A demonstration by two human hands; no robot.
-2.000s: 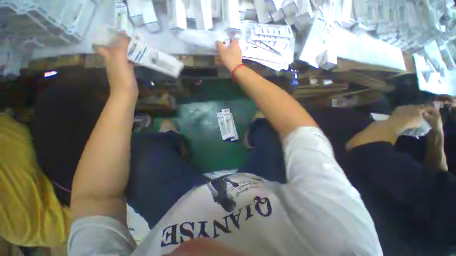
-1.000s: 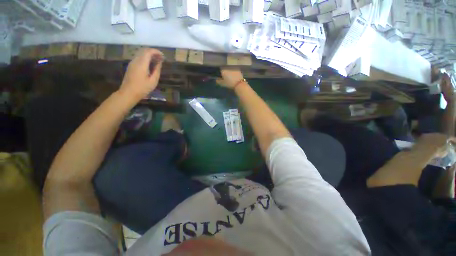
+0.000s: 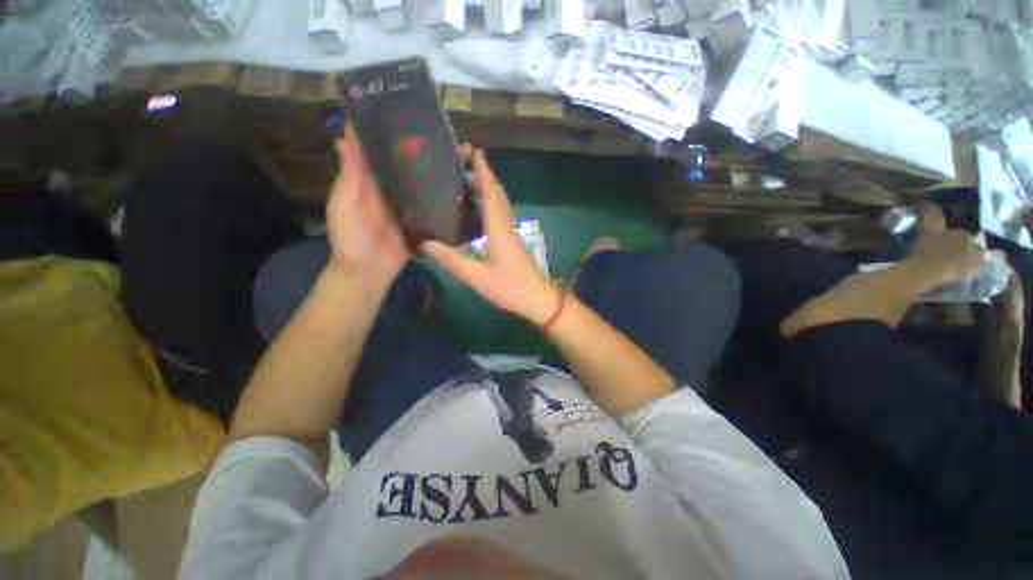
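A smartphone (image 3: 410,153) with a dark, lit screen is held tilted above my lap, in front of the table's edge. My left hand (image 3: 368,221) is around its left side and lower end. My right hand (image 3: 493,244) holds its lower right side, with the thumb at the bottom corner. White printed cartons (image 3: 528,242) lie on the green surface (image 3: 583,204) between my knees, partly hidden behind my right hand.
The white-topped table (image 3: 272,45) on wooden pallets spans the front. Flat carton blanks (image 3: 640,79) lie near its edge, with heaped white cartons (image 3: 906,68) behind and to the right. Another person's hands (image 3: 946,266) hold something pale at right. A yellow garment (image 3: 85,385) shows at left.
Both hands were empty of cartons near the table edge one second ago; they now hold the smartphone together. Earlier, my left hand held a carton, which has left it.
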